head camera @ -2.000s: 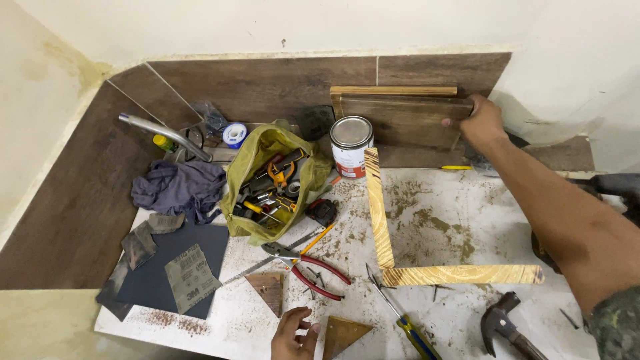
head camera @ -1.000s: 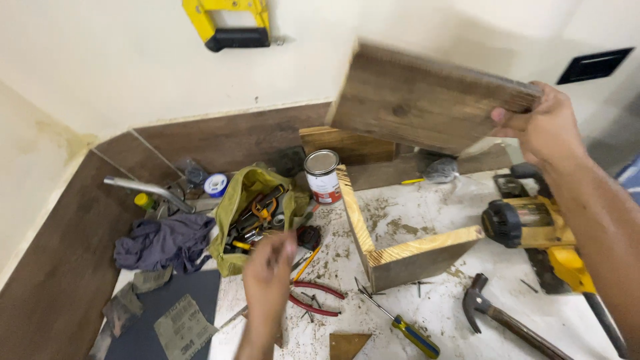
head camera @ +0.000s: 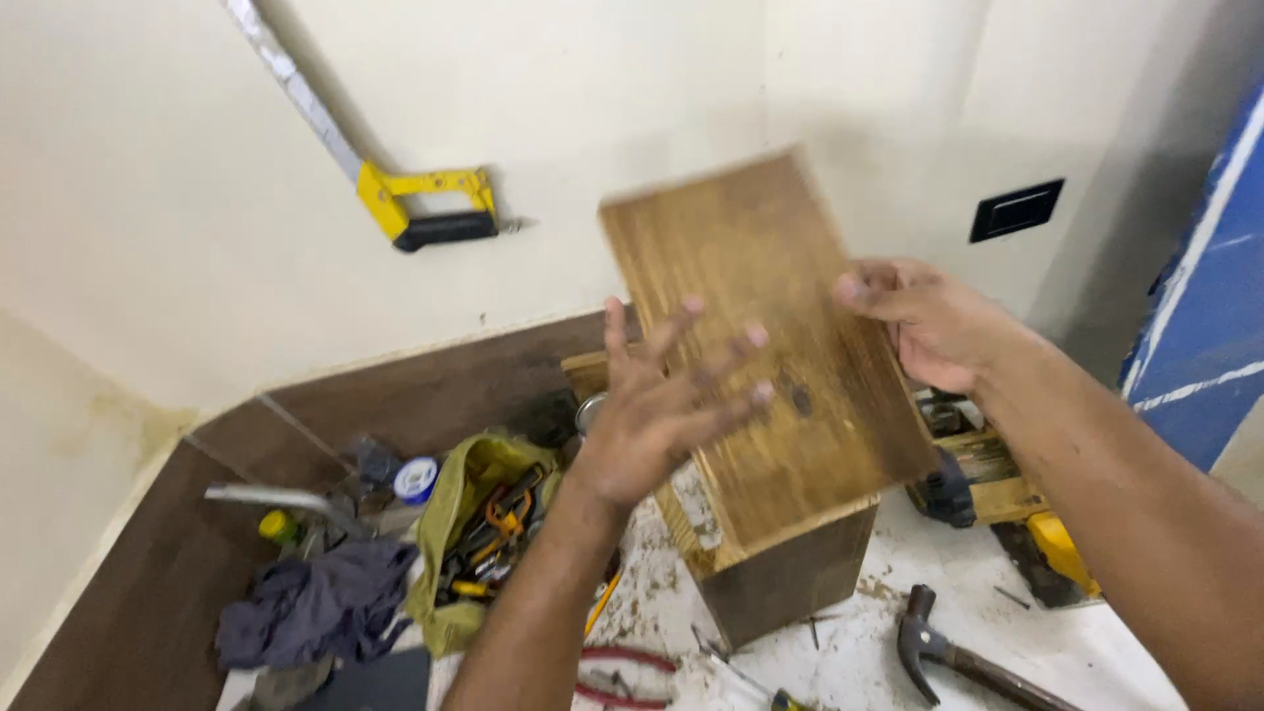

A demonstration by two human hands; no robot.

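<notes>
A stained wooden board is held up at a tilt over the bench, its right edge gripped between the thumb and fingers of my right hand. My left hand, slightly blurred, is spread in front of the board's left side; whether its fingertips touch the face I cannot tell. Below the board stands an L-shaped joint of two wooden boards, partly hidden by it. A claw hammer lies to the right, and red-handled pliers and a screwdriver lie at the bottom edge.
An olive tool bag full of tools sits left, beside a dark cloth and a blue-and-white tape roll. A yellow power tool lies at right. A yellow-handled hacksaw hangs on the wall. A can is mostly hidden.
My right hand has lifted the board from against the back wall and turned it so a lighter face shows. My left hand has risen from the bench to the board. The view has tilted up.
</notes>
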